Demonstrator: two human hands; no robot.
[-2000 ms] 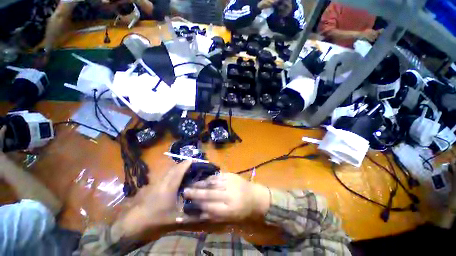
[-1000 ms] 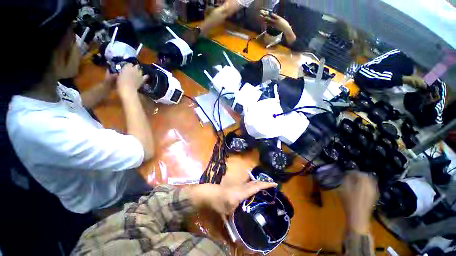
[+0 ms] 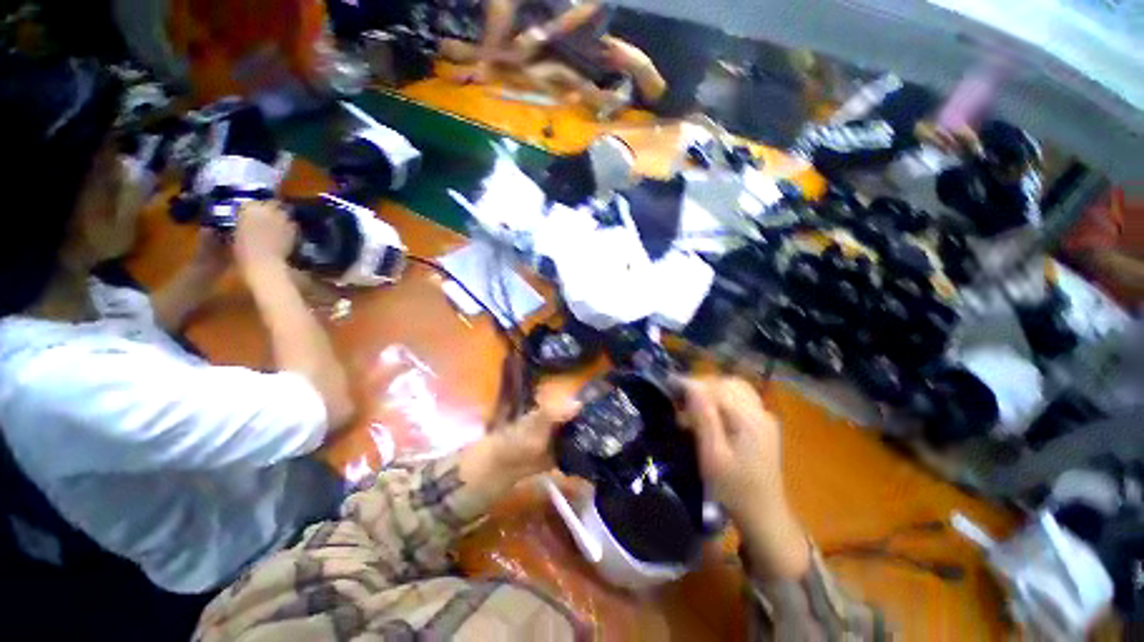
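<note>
A camera base housing (image 3: 642, 558) with a white outside, a black open cavity and a white antenna lies low in the middle, its opening facing me. A black camera head shell (image 3: 606, 429) with a silver-speckled board is above the cavity. My left hand (image 3: 533, 439) is at the left edge of the head shell, its fingertips against it. My right hand (image 3: 736, 439) grips the right side of the black part with thumb and fingers. The picture is blurred. Wires between the halves cannot be made out.
A person in white (image 3: 163, 426) works at the left on another camera (image 3: 345, 241). White housings (image 3: 621, 270) stand behind my hands. Rows of black modules (image 3: 866, 289) fill the back right. A white camera body (image 3: 1048, 571) lies at the right. Black cables run across the orange tabletop (image 3: 866, 470).
My right hand has come back from the right to the housing. A speckled black head shell now sits over the cavity, which was open before. My left hand has moved from the rim to the shell's edge.
</note>
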